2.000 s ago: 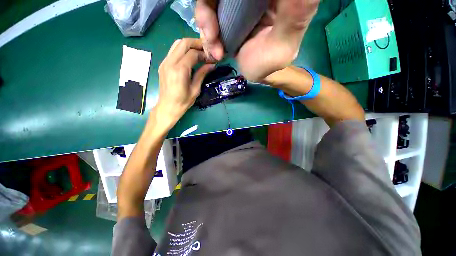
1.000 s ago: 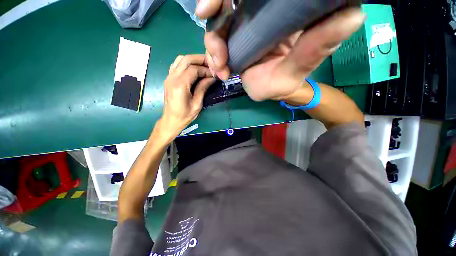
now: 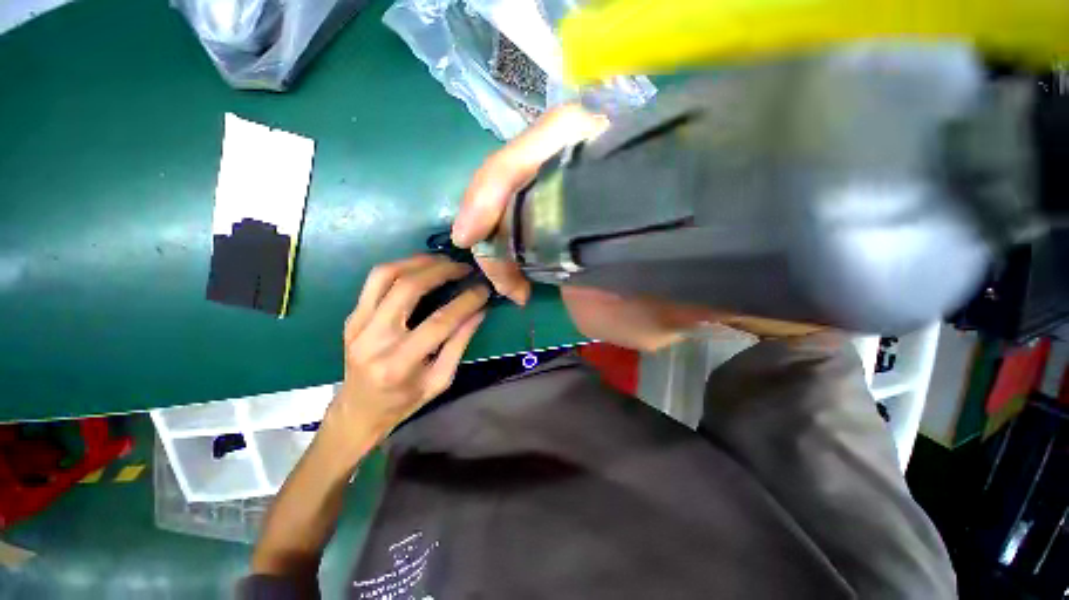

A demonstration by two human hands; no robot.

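Observation:
The black housing (image 3: 443,293) lies at the bench's near edge, mostly hidden by my fingers. My left hand (image 3: 404,340) grips it from the left. My right hand (image 3: 516,199) is closed around the front of the electric screwdriver (image 3: 750,199), which is large, grey-black and blurred across the right of the view. The tool's tip is at the housing, but hands and tool hide the exact contact. Most of my right palm is behind the tool. A small dark loop (image 3: 441,241) shows just beyond the housing.
A white backing sheet (image 3: 267,164) with black pads lies on the green bench, left. A greyish bag (image 3: 252,41) and an open screw bag (image 3: 469,70) lie at the back. White divided bins (image 3: 235,418) sit below the edge. A yellow band (image 3: 809,29) crosses the top right.
The screwdriver has tilted over to nearly level and now covers the green box. Both hands and the housing sit lower and further left in view. The screw bag has come into view.

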